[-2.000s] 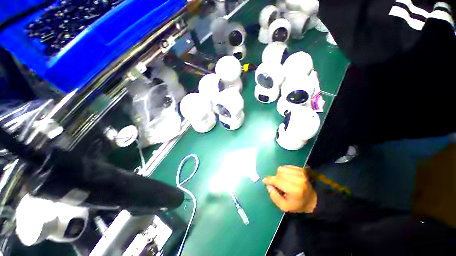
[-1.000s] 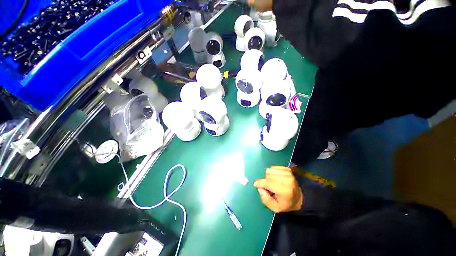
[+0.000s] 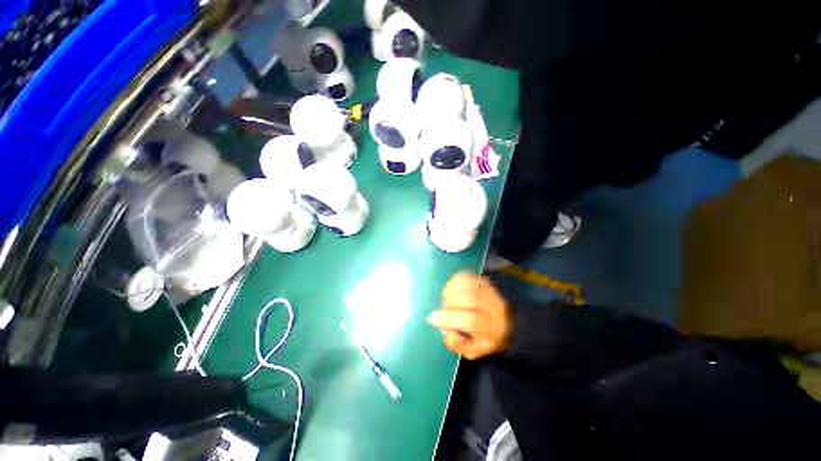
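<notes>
My right hand (image 3: 473, 315) rests at the bench's right edge, its fingers curled and nothing visible in them. My left hand is out of the picture. Left of my right hand lies a hand screwdriver (image 3: 385, 379) with a clear-blue handle, its thin shaft running into a bright glare. Farther up the bench, a white camera (image 3: 457, 214) stands near the right edge. Several more white cameras with black oval faces, such as one (image 3: 396, 131), stand beyond it, and another group (image 3: 335, 198) stands to the left.
A white USB cable (image 3: 295, 383) lies looped on the green bench (image 3: 338, 428). A black cylinder (image 3: 117, 396) crosses the lower left. A metal rail, a clear bag (image 3: 175, 221) and a blue bin (image 3: 90, 112) are at the left. A person in dark clothing (image 3: 621, 81) is at the upper right.
The view has shifted, so the bench things appear farther left. The other person's hand and striped sleeve have left the picture. The white scrap by my hand no longer shows apart from the glare.
</notes>
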